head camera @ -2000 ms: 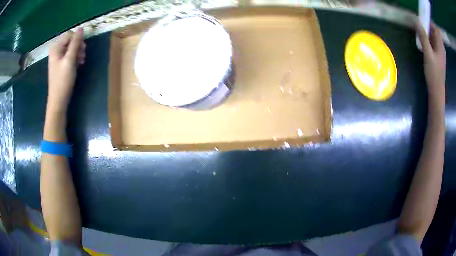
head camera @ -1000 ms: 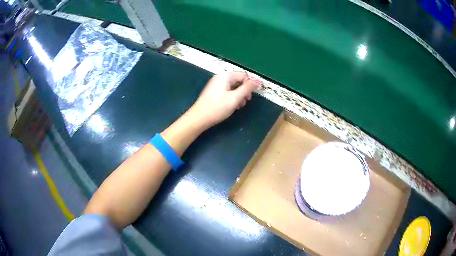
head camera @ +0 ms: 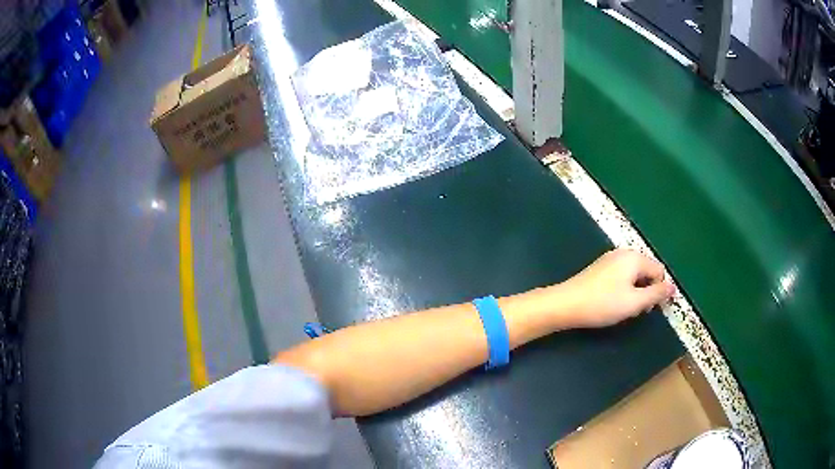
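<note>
My left hand (head camera: 627,289), with a blue band (head camera: 494,332) on its wrist, reaches across the dark green worktop (head camera: 485,243). Its fingers are curled together at the chipped, rust-speckled white edge rail (head camera: 700,339); nothing shows in them. The cardboard tray (head camera: 632,423) is cut off by the bottom edge, nearer the body than the hand. The tin of white compound (head camera: 711,455) stands in it, with only part of its white top and rim in view. My right hand is out of the picture.
A wrinkled clear plastic bag (head camera: 403,119) lies on the worktop's far part. A white post (head camera: 537,78) rises at the rail. The green conveyor belt (head camera: 682,169) runs beyond it. A brown carton (head camera: 211,119) stands on the floor at left.
The view has turned left, bringing in the carton and more floor. The tray and tin have shifted to the bottom edge, and the yellow lid and my right hand have left the picture.
</note>
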